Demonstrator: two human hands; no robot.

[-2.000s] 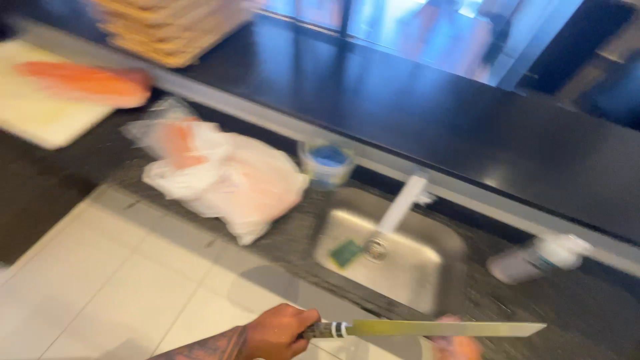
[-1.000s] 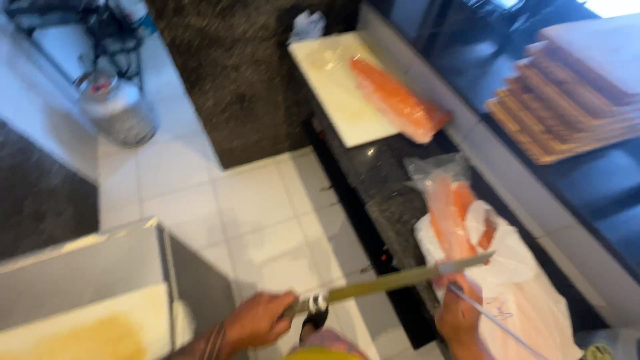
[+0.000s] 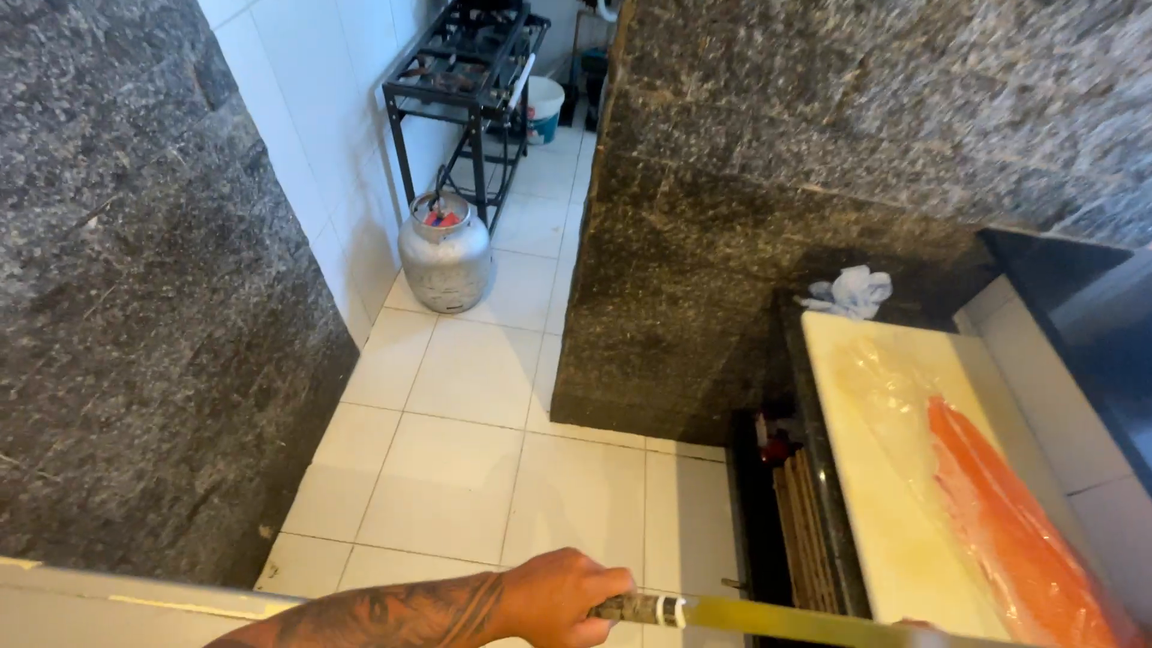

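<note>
My left hand point(image 3: 562, 598), at the end of a tattooed forearm, is closed around the dark handle of a long-bladed knife point(image 3: 774, 619). The handle has white bands, and the blurred blade looks yellow-green as it points right. Only a small blurred bit of my right hand point(image 3: 916, 623) shows by the far part of the blade; its grip is hidden. Beyond the blade, at the right, an orange salmon fillet point(image 3: 999, 513) lies on a pale cutting board point(image 3: 846, 432), with clear plastic film point(image 3: 886, 378) beside it.
Crumpled pale plastic point(image 3: 855, 292) lies behind the board. Wooden slats point(image 3: 801, 531) stand under the dark counter. A stone-clad wall point(image 3: 684, 297) rises behind a white tiled floor point(image 3: 468, 369). Farther off are a metal gas cylinder point(image 3: 445, 256), a black stove stand point(image 3: 477, 90) and a bucket point(image 3: 543, 108).
The view has swung far left, from the sink to the board and floor. My left hand keeps hold of the knife. My right hand, plainly visible one second ago, is now almost out of view.
</note>
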